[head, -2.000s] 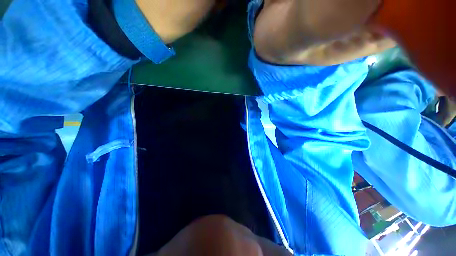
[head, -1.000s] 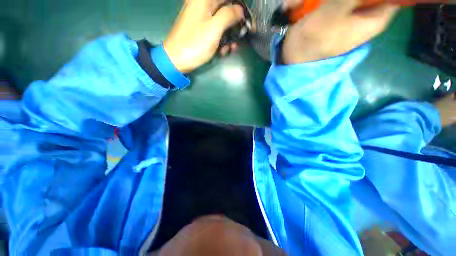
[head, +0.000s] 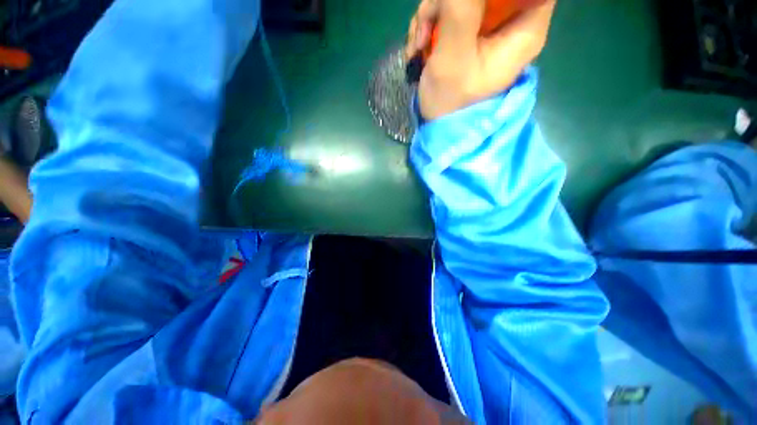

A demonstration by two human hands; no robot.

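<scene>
My right hand (head: 469, 62) is at the top centre, closed around the orange electric screwdriver (head: 503, 12), whose body runs out of the top edge. Its black nose (head: 414, 68) points down-left over the screw dish (head: 390, 93). The round dish is full of grey speckle, and my right hand and cuff hide its right side. My left arm reaches up and out of the top edge, so my left hand is out of the picture.
A blue coiled cord (head: 274, 160) lies on the green mat (head: 336, 195). Black compartment trays stand at the upper right (head: 712, 50) and top left (head: 292, 15). Neighbours' blue sleeves show at the right (head: 681, 199); another dish (head: 30, 124) and a forearm are at the left edge.
My left hand has gone up out of the picture with the black unit it held. My right hand has shifted left, still on the screwdriver. More mat, dish and the blue cord now show.
</scene>
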